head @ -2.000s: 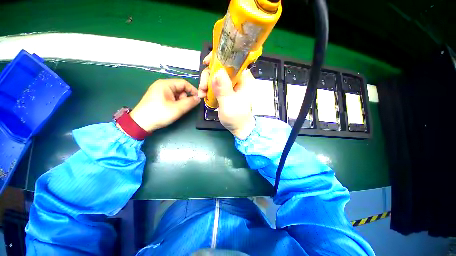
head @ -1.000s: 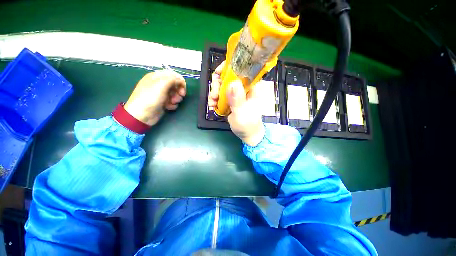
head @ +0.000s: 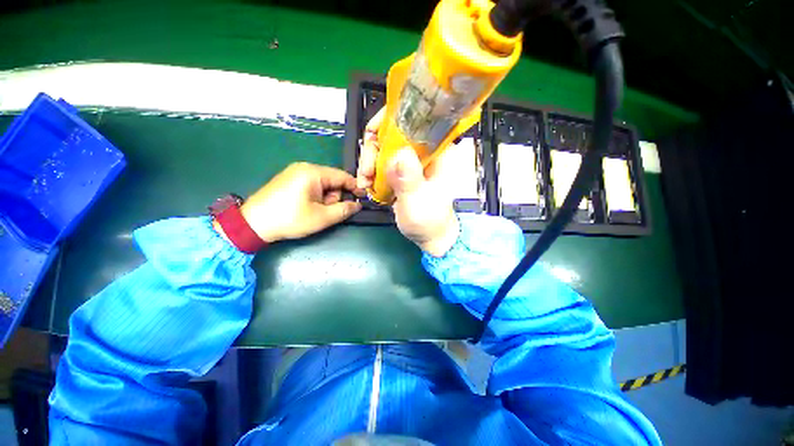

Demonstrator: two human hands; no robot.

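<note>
My right hand (head: 418, 196) grips the yellow-orange electric screwdriver (head: 440, 83), its lower end down at the leftmost pocket of the black foam tray (head: 557, 228). My left hand (head: 300, 205) lies at the tray's left end, thumb and fingertips close together beside the screwdriver's lower end; whether they hold a screw is too small to tell. Opened dark units with white batteries (head: 520, 174) sit in the tray's pockets. The leftmost unit is mostly hidden by the screwdriver and my right hand. The screwdriver's tip is hidden.
A blue screw box (head: 65, 174) with small specks inside stands at the left. The black driver cable (head: 557, 222) hangs across the tray and over my right sleeve. A white strip (head: 200, 91) and a brighter green belt run behind the dark green bench (head: 313, 305). Dark material hangs at the right.
My left hand has moved right from beside the tray to its left end, fingers extending from a curled pose. The screwdriver is tilted slightly differently and stays at the leftmost pocket.
</note>
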